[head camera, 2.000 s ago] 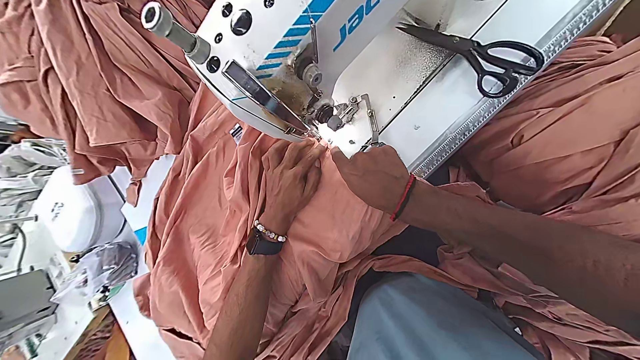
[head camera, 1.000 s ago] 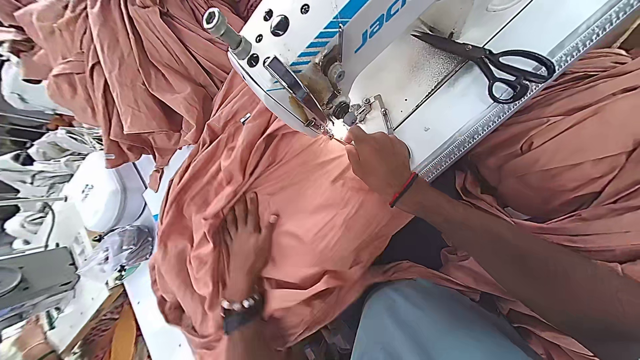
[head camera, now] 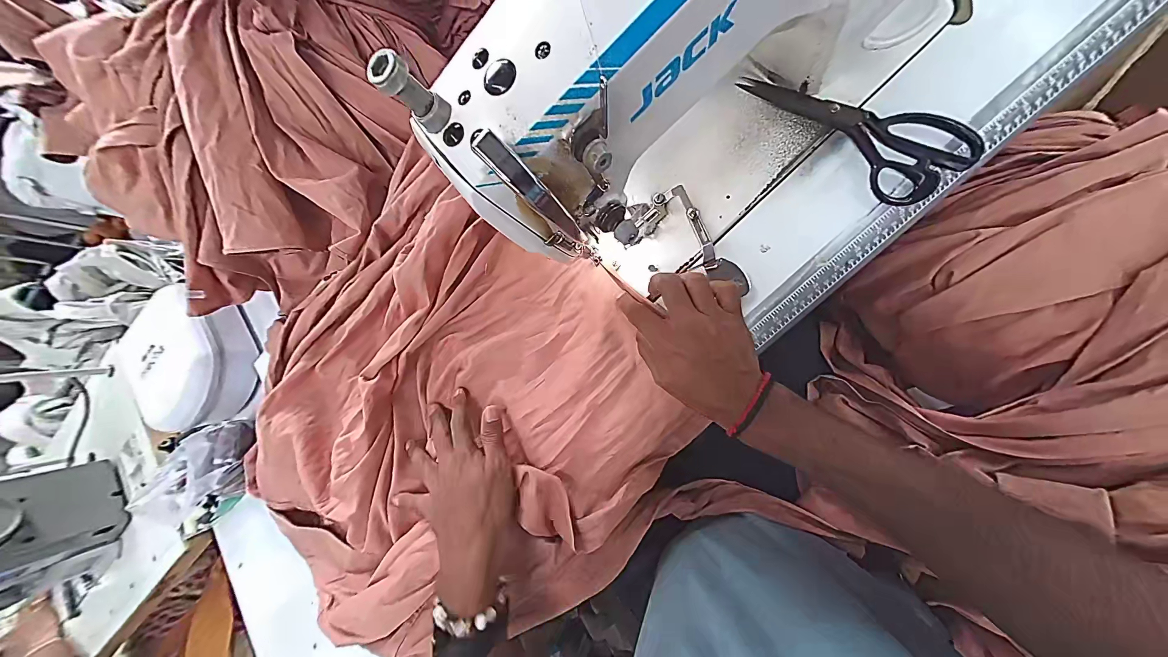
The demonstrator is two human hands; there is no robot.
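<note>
Pinkish-brown fabric (head camera: 547, 347) lies spread over the bed of a white Jack sewing machine (head camera: 566, 91), its edge under the lit needle area. My right hand (head camera: 698, 342), with a red cord at the wrist, pinches the fabric's edge just right of the presser foot (head camera: 593, 255); the fingertips are partly hidden. My left hand (head camera: 470, 493) rests on the fabric at lower left, fingers spread, a beaded bracelet at its wrist. Black-handled scissors (head camera: 862, 128) lie on the machine bed to the right of the needle.
More of the same fabric is heaped at upper left (head camera: 274, 128) and at right (head camera: 1022, 328). A measuring tape (head camera: 849, 255) runs along the table edge. At left stand a white machine part (head camera: 187, 356), a clear plastic bag (head camera: 196, 465) and, lower down, part of another person's hand (head camera: 41, 630).
My left hand has moved from beside the needle down and left over the fabric, its fingers now spread. My right hand has shifted slightly away from the needle, still at the fabric's edge.
</note>
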